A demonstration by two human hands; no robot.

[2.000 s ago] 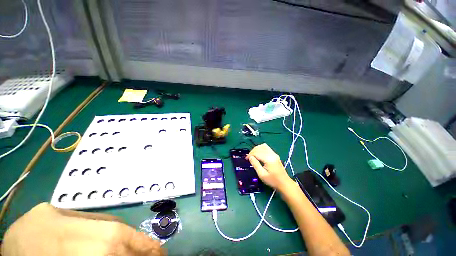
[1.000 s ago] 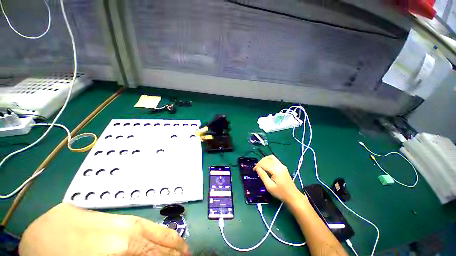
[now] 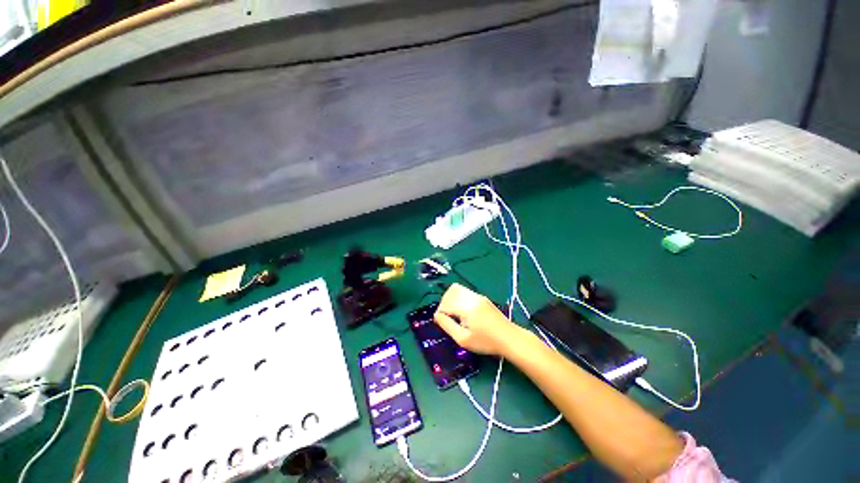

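My right hand (image 3: pixel 471 321) is over the upper part of the test phone (image 3: pixel 451 358), fingers bent down at its dark purple screen. Whether the fingers hold anything small is hidden. The second test phone (image 3: pixel 388 391) lies to its left with a lit screen, a white cable in its lower end. The third phone (image 3: pixel 589 341), black and larger, lies beyond my right forearm. The round charging case (image 3: pixel 309 462) is cut off by the bottom edge, its black lid raised. My left hand is out of the picture.
The white tray (image 3: pixel 247 382) with round pockets lies at the left. A black stand with a yellow part (image 3: pixel 366 300) is behind the phones, the white power strip (image 3: pixel 460 223) farther back. White cables loop around my forearm. Stacked white trays (image 3: pixel 783 170) stand far right.
The view has swung and tilted, so the bench things sit differently. My left hand has left the picture. The stand's yellow part now points right, not left. My right hand stays over the same phone.
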